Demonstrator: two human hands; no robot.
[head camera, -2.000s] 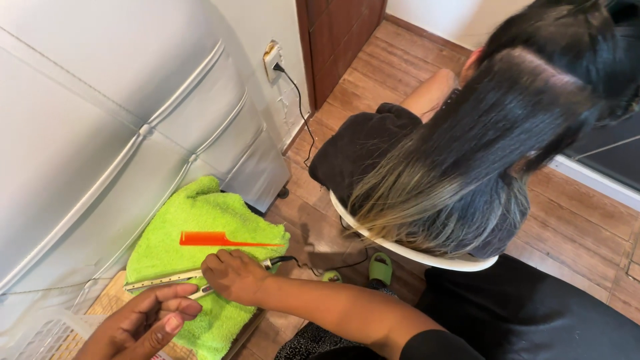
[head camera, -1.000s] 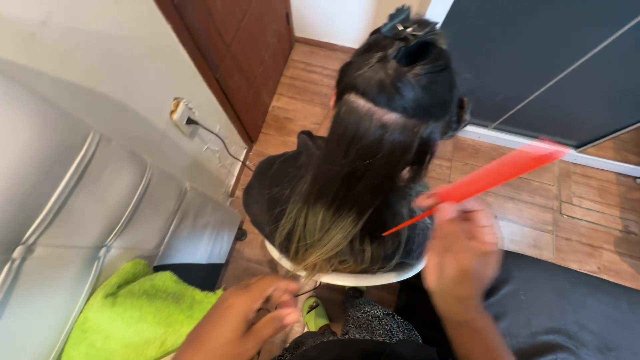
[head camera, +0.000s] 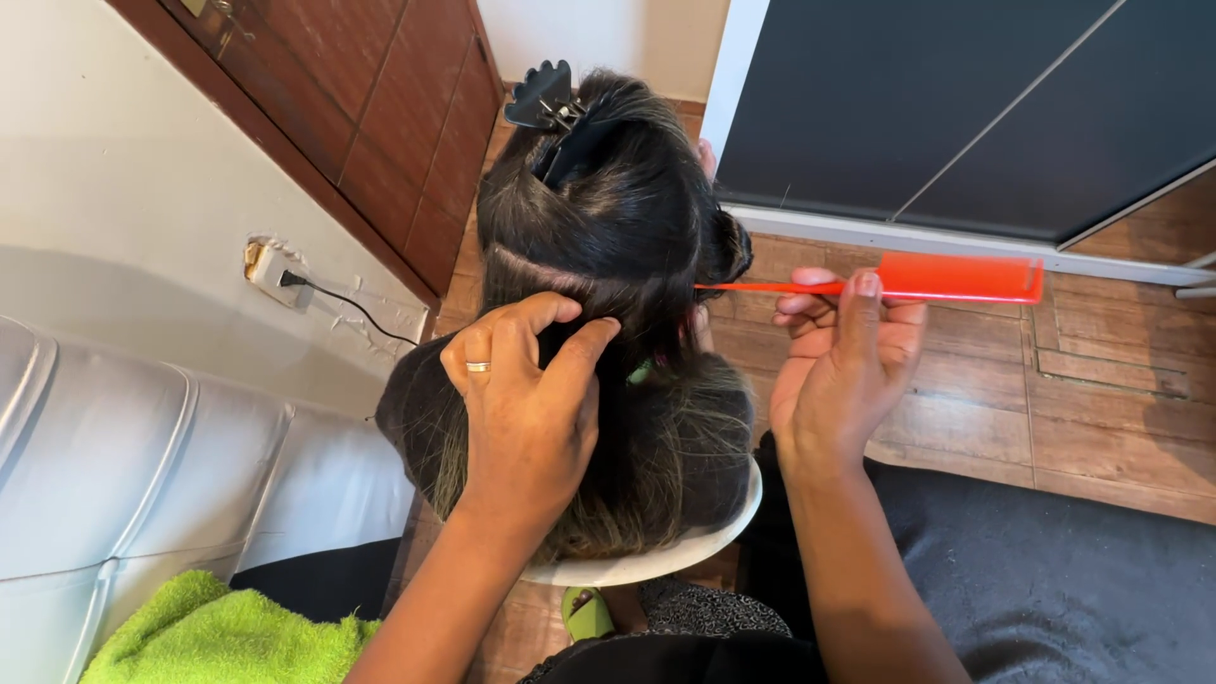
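A seated person's dark hair, lighter at the ends, is parted across the back of the head. A black claw clip holds the upper part at the crown. My left hand, with a ring on one finger, touches the hair just below the parting, thumb and forefinger slightly apart; whether strands are pinched between them cannot be told. Between the fingers of my right hand is the handle of a red tail comb, its teeth end pointing right and its thin tail reaching the right side of the hair.
The person sits on a white chair. A green towel lies at the lower left beside a silver padded panel. A plug with a black cord is in the wall outlet. Black upholstery fills the lower right.
Two seconds ago the red comb lay on the green towel; one second ago it was in my right hand. My left hand has moved up to the hair, and the comb's tail now reaches the head's right side.
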